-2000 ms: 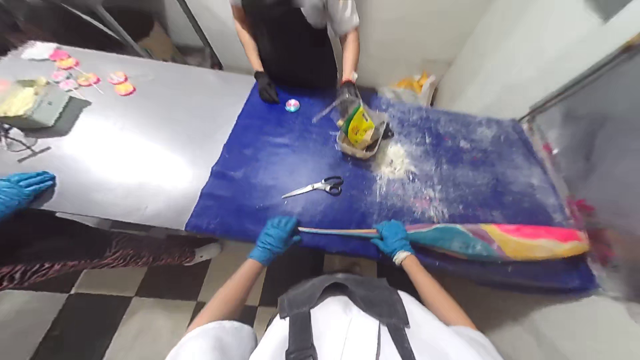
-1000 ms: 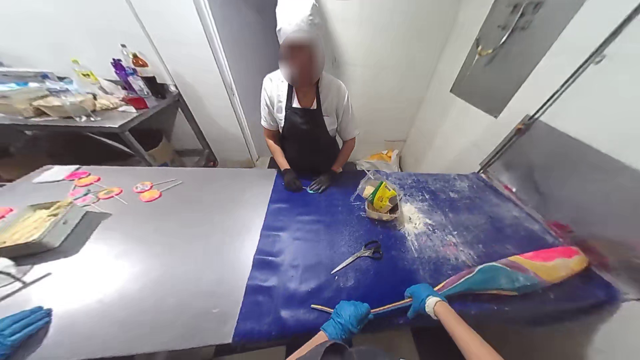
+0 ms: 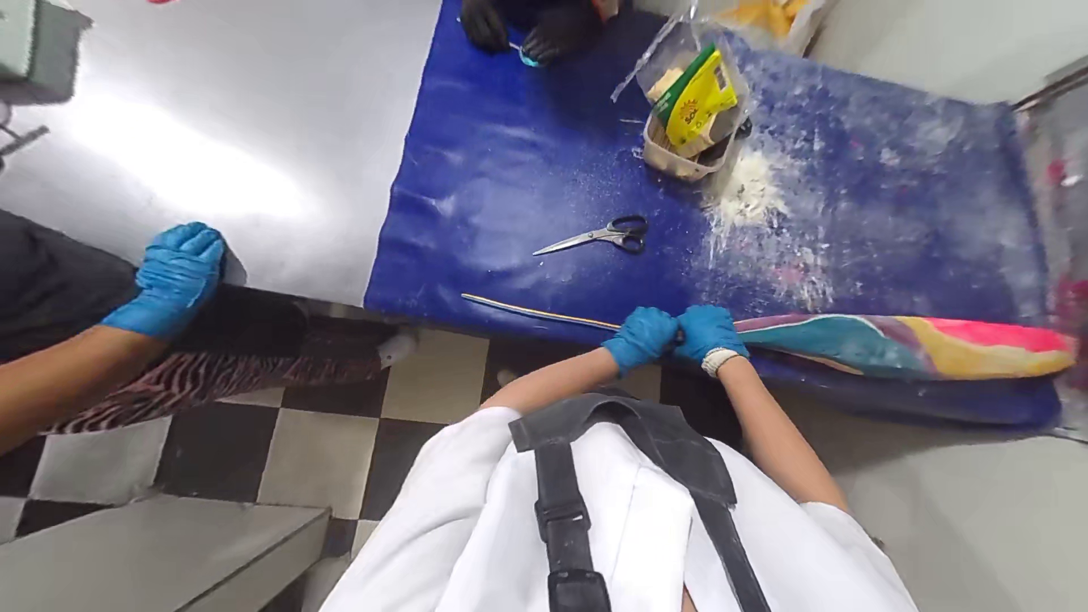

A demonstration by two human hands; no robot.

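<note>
My left hand (image 3: 643, 338), in a blue glove, is closed around a thin striped candy rope. Beside it, nearly touching, my right hand (image 3: 709, 333) grips the same rope where it begins to widen. To the right lies the thick end of the striped candy mass (image 3: 892, 344), teal, yellow, pink and purple, along the near edge of the blue mat. The thin candy rope (image 3: 535, 313) runs out to the left of my left hand. Scissors with black handles (image 3: 599, 236) lie on the mat beyond my hands, their blades pointing left.
A plastic tub (image 3: 680, 161) holds a yellow and green packet (image 3: 701, 98). White powder (image 3: 750, 189) is spread beside it on the blue mat (image 3: 476, 170). Across the table are a person's black-gloved hands (image 3: 552, 32). Another person's blue-gloved hand (image 3: 178, 268) rests at the metal table's edge (image 3: 255, 102).
My hands have come together on the rope; they were apart before. A longer piece of thin rope now extends left of my left hand. The view has tilted down since one second ago.
</note>
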